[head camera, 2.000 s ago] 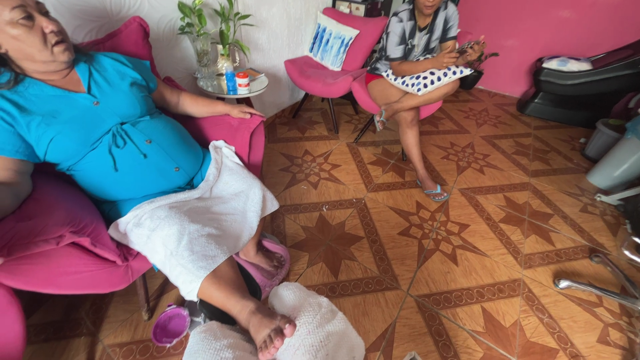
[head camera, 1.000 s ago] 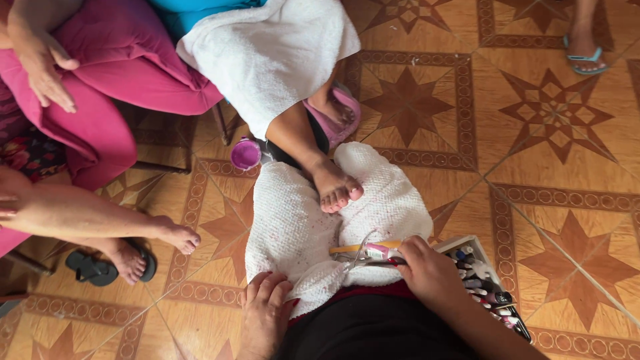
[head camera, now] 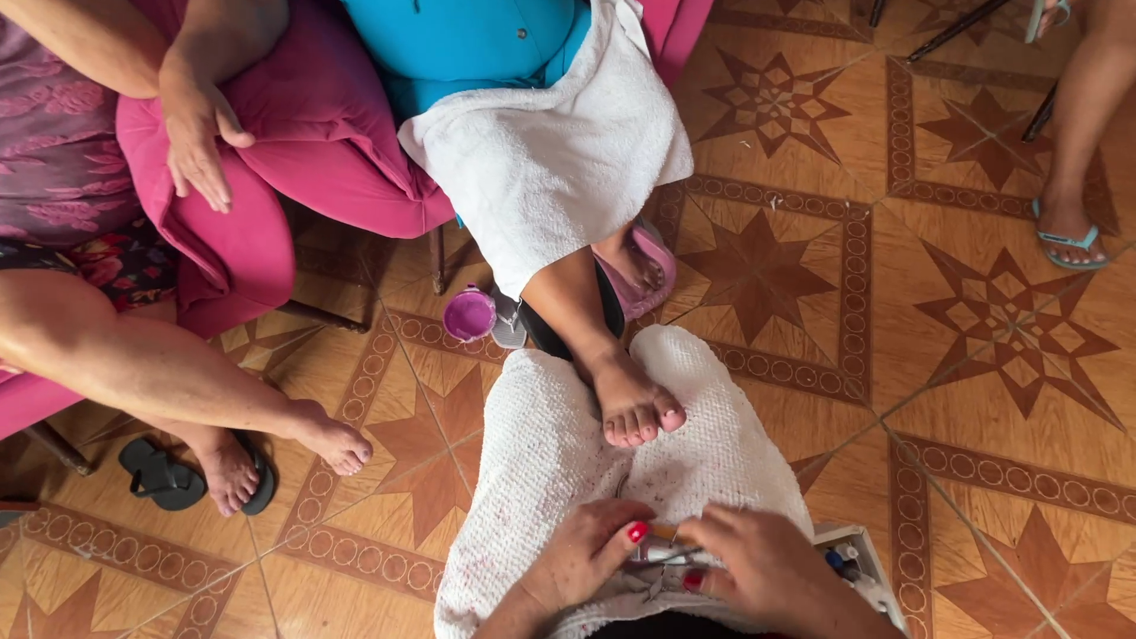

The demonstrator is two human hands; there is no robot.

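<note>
White textured towels (head camera: 550,453) cover my lap and knees, marked with small dark and reddish specks. A person's bare foot (head camera: 632,399) rests on them between my knees. My left hand (head camera: 581,546) and my right hand (head camera: 754,559) are close together over the towel in my lap. Between them lie an orange stick-like tool (head camera: 664,532), a small tube or bottle with writing (head camera: 666,552) and thin metal tools, partly hidden by my fingers. Whether either hand grips any of these I cannot tell. Red polish shows on my thumbnails.
A box of small bottles (head camera: 856,568) stands at my right. A purple cup (head camera: 469,314) is on the tiled floor beyond my left knee. Seated people's legs are at left and upper right, with black flip-flops (head camera: 161,473) at left. A white towel (head camera: 550,151) covers the facing person's lap.
My left hand has moved from the towel's left edge to the middle of my lap, beside my right hand. The foot stays on the towel.
</note>
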